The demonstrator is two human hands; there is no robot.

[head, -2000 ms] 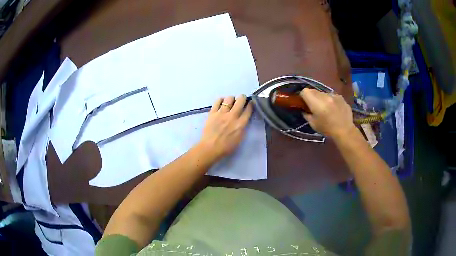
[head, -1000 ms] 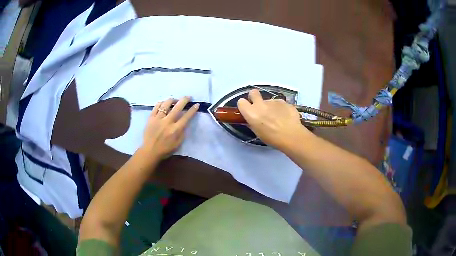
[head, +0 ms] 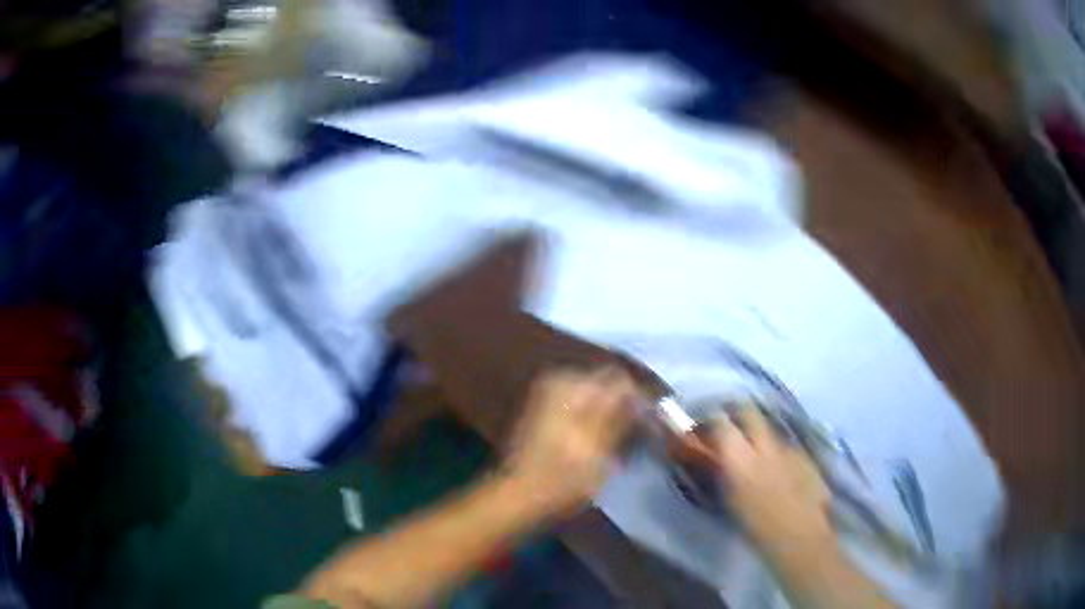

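Observation:
The view is strongly blurred. A white-backed jacket front panel (head: 857, 345) lies on the brown pressing table. My right hand (head: 773, 482) is closed on the handle of the steam iron (head: 696, 458), which is over the panel's near part. The iron's outline is smeared and its sole is mostly hidden. My left hand (head: 577, 428) is beside the iron's tip, at the panel's armhole edge; its fingers are too blurred to tell whether they hold the fabric.
Waiting panels (head: 595, 131) in white and navy lie layered at the back. Finished panels (head: 274, 321) hang over the table edge at left. The brown table (head: 952, 238) shows at right. Green floor (head: 179, 512) and a red item (head: 42, 381) are at lower left.
The view has swung left and turned, so the side panels now fill the middle and left. The iron has moved along the panel towards the armhole, close to my left hand.

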